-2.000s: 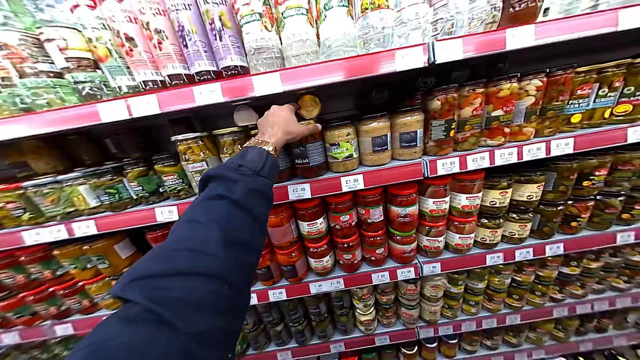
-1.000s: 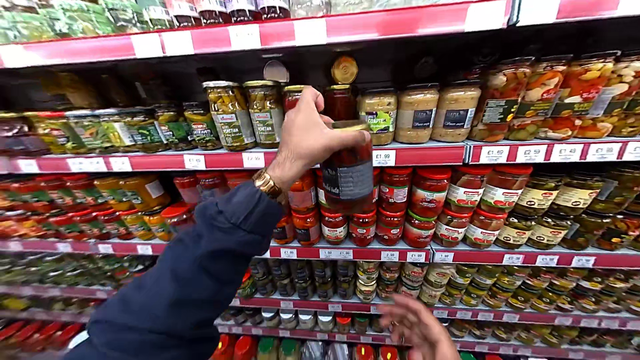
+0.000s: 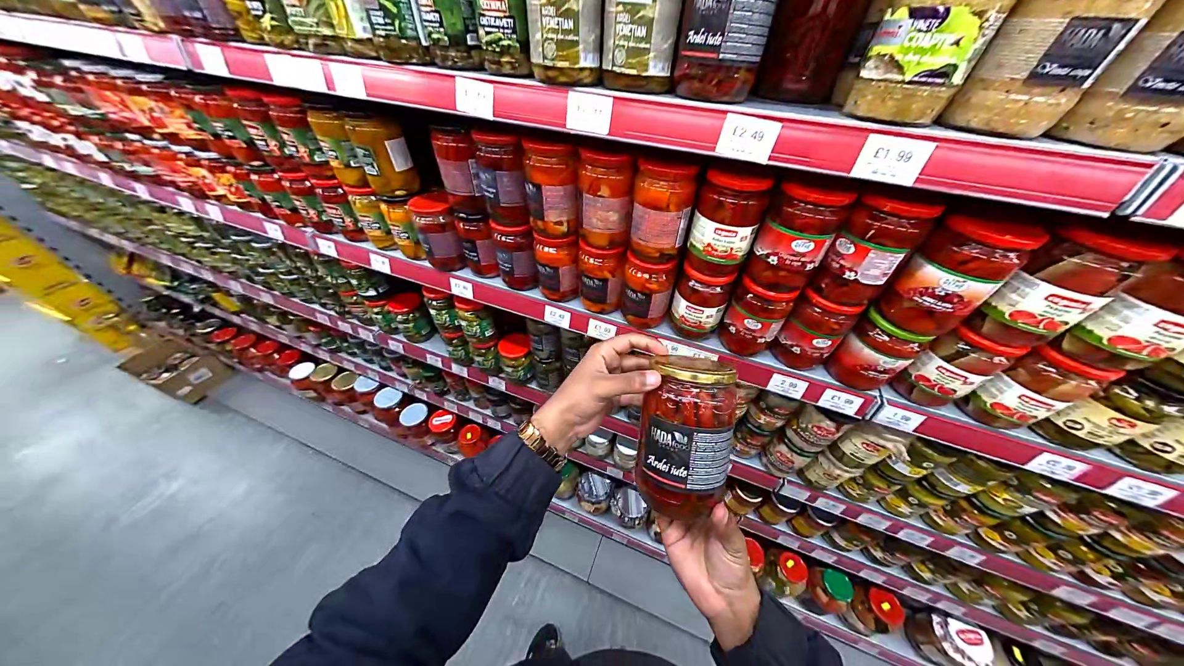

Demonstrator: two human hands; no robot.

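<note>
A glass jar of red peppers (image 3: 686, 439) with a gold lid and a black label stands upright between my hands, in front of the shelves. My left hand (image 3: 606, 384), with a gold watch at its wrist, grips the jar near the lid from the left. My right hand (image 3: 710, 560) supports the jar from below, its fingers partly hidden behind the base. Both arms wear dark sleeves. Just behind the jar is a shelf edge with price tags, and above that stand red-lidded jars (image 3: 664, 211) in stacked rows.
Tiered shelves with red edges (image 3: 823, 153) run across the view, holding many jars. Pale jars (image 3: 1027, 65) stand at the upper right. A cardboard box (image 3: 176, 370) lies on the grey floor (image 3: 213, 499) at the left, near yellow packages (image 3: 65, 287). A dark shoe shows below.
My left hand has brought the jar down and away from the upper shelf. My right hand, apart from the jar one second ago, now holds its base. The view has tilted down.
</note>
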